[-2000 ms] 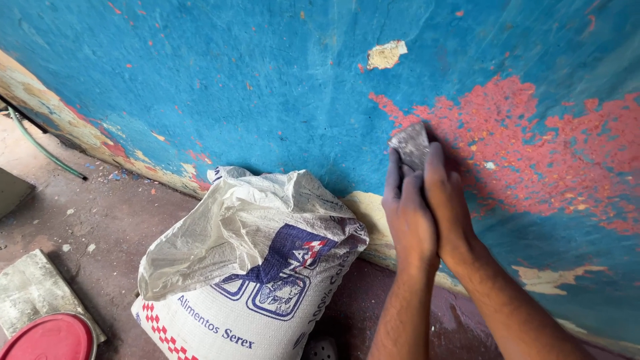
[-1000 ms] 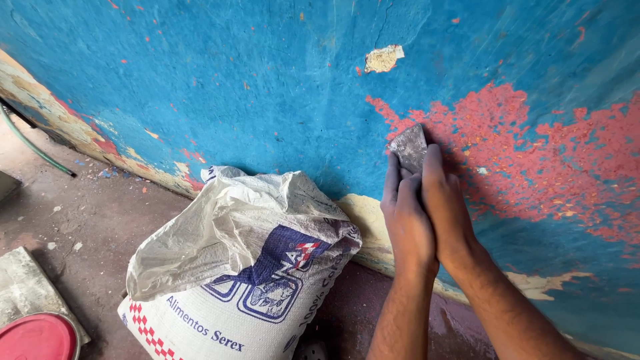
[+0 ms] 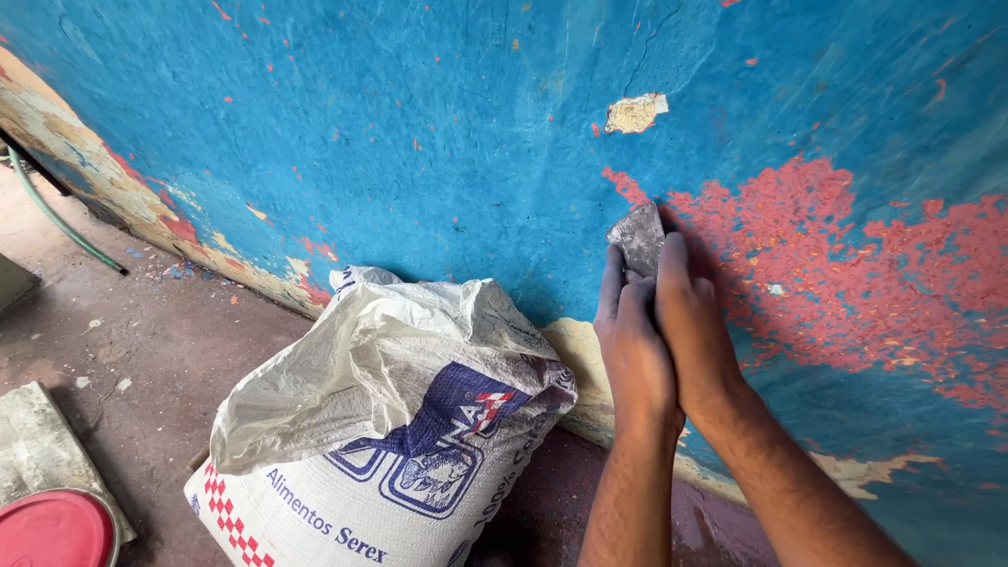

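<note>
Both my hands are closed together around a metal scraper blade (image 3: 639,238), its wide edge up against the blue painted wall (image 3: 441,157). My left hand (image 3: 636,339) is on the left side of the grip, fingers dusted bluish grey. Pressed beside it, my right hand (image 3: 693,315) wraps the tool from the right. The scraper's handle, if any, is hidden by the hands. Its edge lies at the left end of a flaked patch showing a pinkish-red layer (image 3: 803,236). Above it, a small chipped spot (image 3: 636,113) bares cream plaster.
A white woven sack (image 3: 315,504) with printing leans near the wall, left of my forearms. A red round lid (image 3: 55,531) and a stained flat slab (image 3: 39,449) lie at lower left. A green hose (image 3: 59,216) rests on the floor (image 3: 181,362), among paint flakes.
Both hands keep the scraper at the left end of the red patch, with only small shifts. Nothing has been let go.
</note>
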